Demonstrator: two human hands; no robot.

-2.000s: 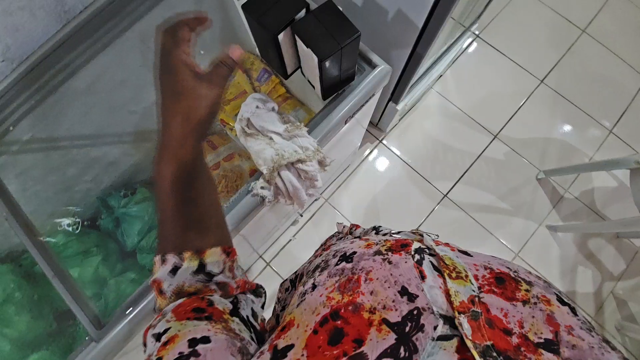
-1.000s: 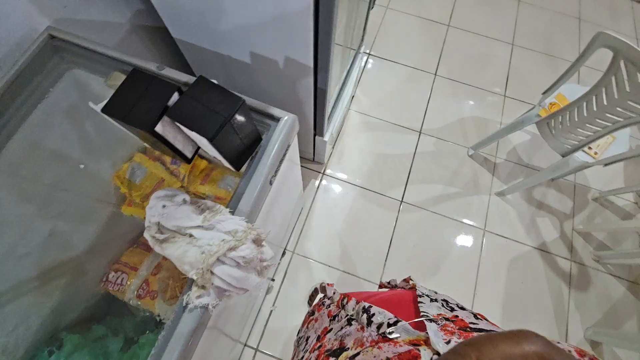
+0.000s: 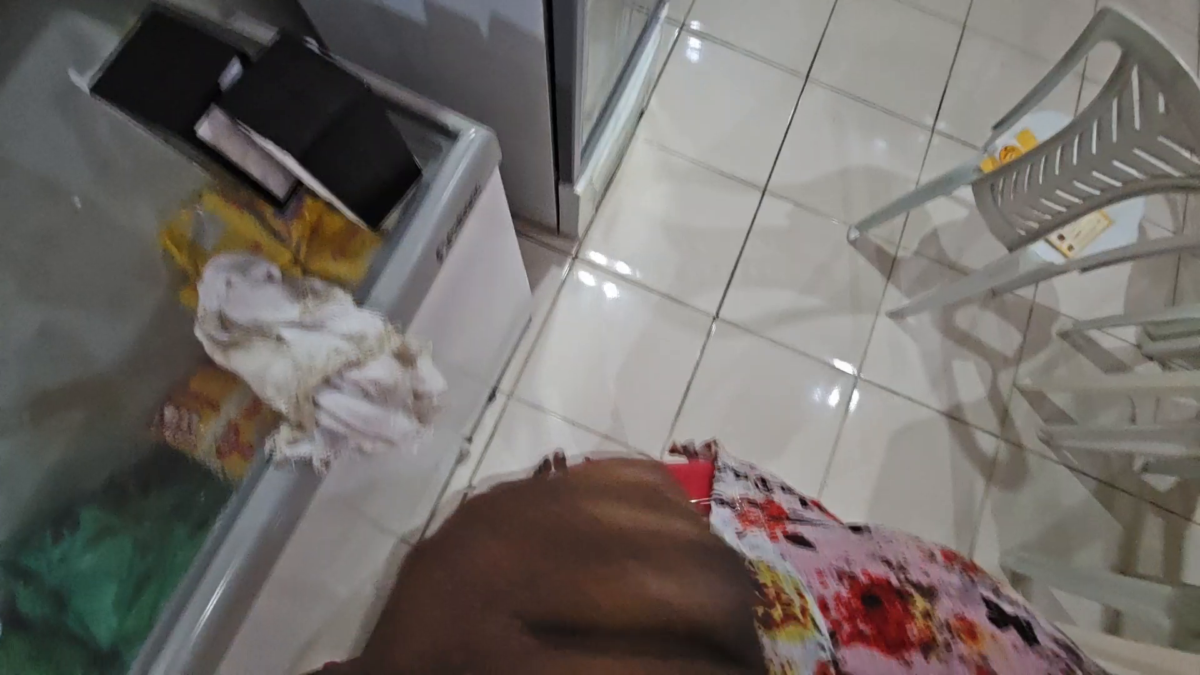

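A bare hand or forearm (image 3: 572,572) fills the bottom middle, very near the camera and blurred. Its fingers cannot be made out, nor whether it is my left or my right, nor whether it holds anything. Beyond it to the left, a crumpled white cloth (image 3: 309,347) with frayed edges lies over the rim of a glass-topped chest freezer (image 3: 431,225). Two black boxes (image 3: 323,117) with white sides sit at the freezer's corner. Under the glass are yellow packets (image 3: 328,234), an orange packet (image 3: 220,422) and green plastic bags (image 3: 103,562).
A grey upright cabinet (image 3: 450,84) stands behind the freezer. White plastic chairs (image 3: 1087,159) are on the right, with a yellow-and-white item (image 3: 1078,234) on the nearer seat. Glossy tiles (image 3: 778,375) cover the floor. My flowered garment (image 3: 872,600) shows at the lower right.
Two seconds ago my left hand was raised over the freezer; it has left that place. The brown hand or arm at the bottom now covers more of the view. The view has shifted right.
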